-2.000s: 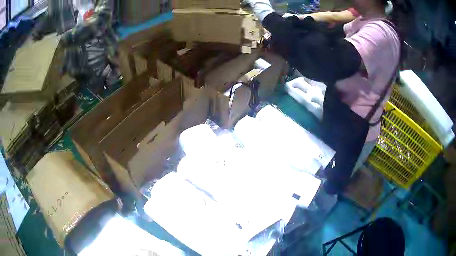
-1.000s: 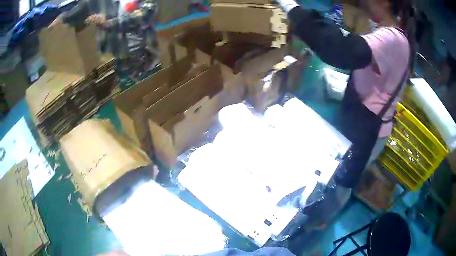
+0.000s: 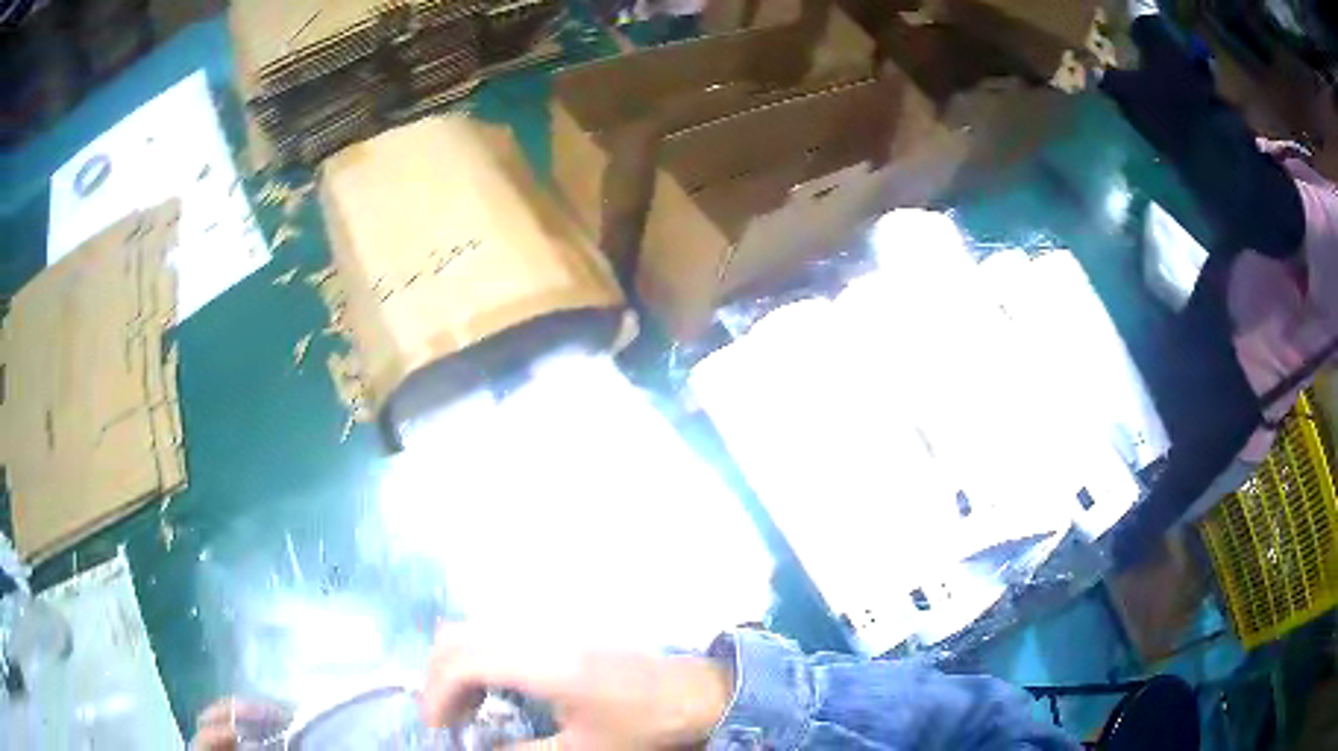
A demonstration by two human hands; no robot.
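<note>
My right hand (image 3: 580, 701), bare with a denim sleeve, is at the bottom centre and grips the edge of a clear poly bag (image 3: 316, 624). My left hand (image 3: 242, 723) shows only as fingers at the bottom left edge, closed on the bag's other side. The bag's curved rim spans between the hands; the rest is thin, glaring film. The stack of poly bags (image 3: 572, 506) lies just beyond my right hand, its far end inside a brown kraft wrapper (image 3: 455, 264). Bagged white units (image 3: 925, 426) lie side by side to the right, with crinkled film at their ends.
Open cardboard boxes (image 3: 763, 191) stand behind the units. Flattened cardboard (image 3: 96, 382) and a white sheet (image 3: 154, 184) lie at left, a pale panel (image 3: 96, 660) at lower left. A coworker in pink (image 3: 1284, 286) stands at right near a yellow crate (image 3: 1277, 514) and a stool (image 3: 1152, 719).
The view has swung left and down, so the bench things sit further right and higher. Both my hands have come into view, holding a clear bag.
</note>
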